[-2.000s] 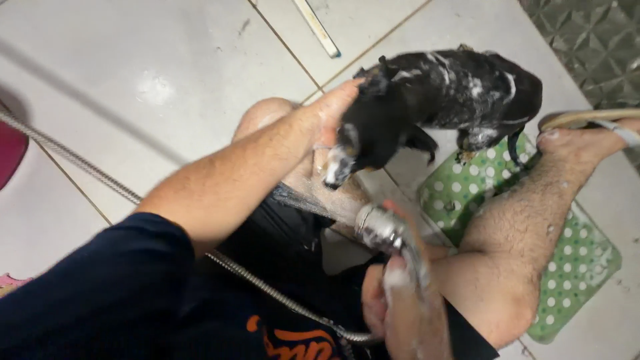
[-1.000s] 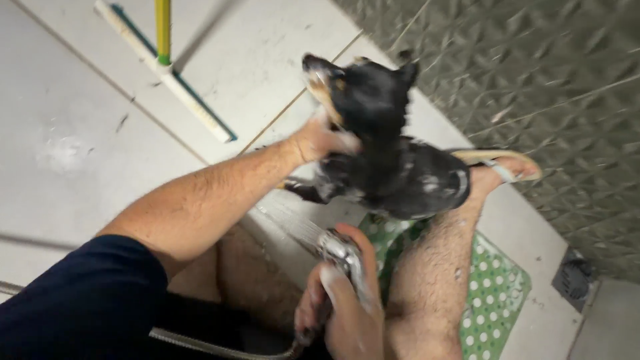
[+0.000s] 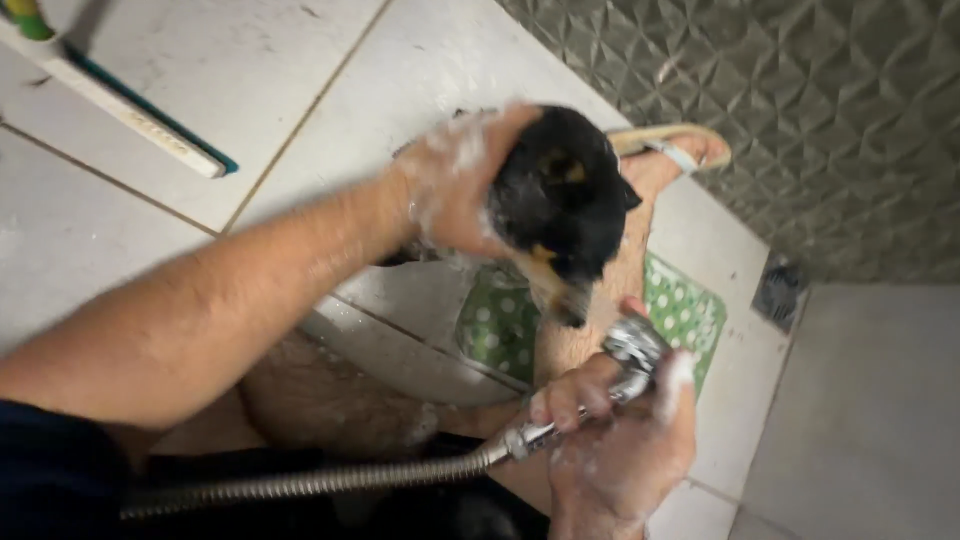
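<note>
A small black dog with tan markings (image 3: 562,187) is at the middle, its head tilted down and its muzzle pointing toward the lower right. Foam covers the back of my left hand (image 3: 469,180), which grips the dog at the side of its head and neck. Most of the dog's body is hidden behind this hand and forearm. My right hand (image 3: 622,442), with foam on its thumb, holds a chrome hand shower (image 3: 634,349) just below the muzzle. A flexible metal hose (image 3: 337,478) runs left from the shower's handle. Whether water is flowing is unclear.
On the tiled floor lies a green mat with white dots (image 3: 682,307), partly behind my leg. My sandalled foot (image 3: 686,150) rests near the textured wall (image 3: 787,112). A floor squeegee (image 3: 135,112) is at upper left, and a drain cover (image 3: 780,289) at right.
The dog's head, raised toward the upper left a second ago, now points down to the lower right. My left hand has stayed on the dog, the shower in my right. The view has shifted.
</note>
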